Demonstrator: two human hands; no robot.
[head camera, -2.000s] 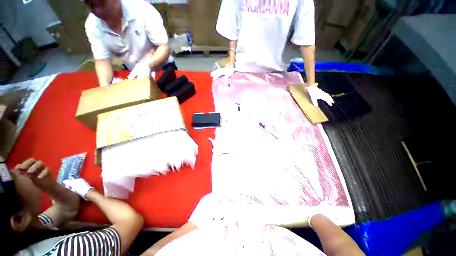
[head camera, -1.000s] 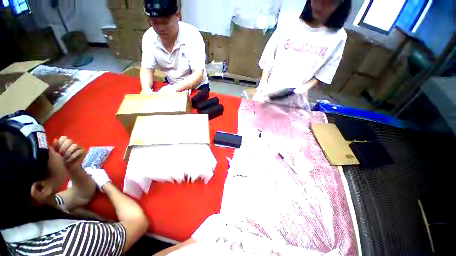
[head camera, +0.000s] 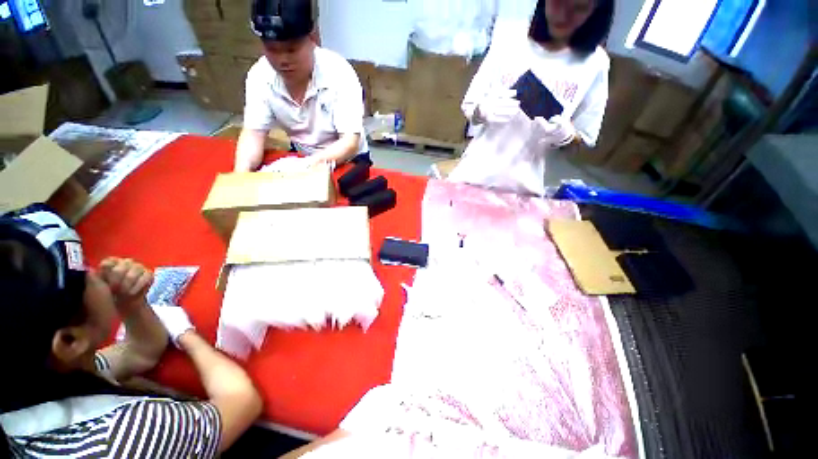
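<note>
Neither of my hands shows; only a bit of my left forearm is at the bottom edge, beside pale fabric. Before me lies the pink cloth (head camera: 502, 359), washed out by glare, with a thin dark stick (head camera: 499, 281) on it. A flat black rectangle with a pale edge (head camera: 404, 252) lies at the seam with the red cloth (head camera: 305, 376). An open carton (head camera: 300, 235) on the red cloth spills white sleeves (head camera: 300, 296). Several black boxes (head camera: 368, 190) lie behind it.
A seated person in stripes (head camera: 170, 426) is at left. A person in white (head camera: 309, 99) is behind another carton (head camera: 269, 188). A standing person holds a black box (head camera: 537, 96). At right, a cardboard pad (head camera: 589, 257) and black boxes (head camera: 657, 272) lie by the mesh belt (head camera: 691, 359).
My right hand, at the cloth's front edge two seconds ago, has left the picture. The view has tilted up. The standing person's hands left the cardboard pad and raised a black box to chest height.
</note>
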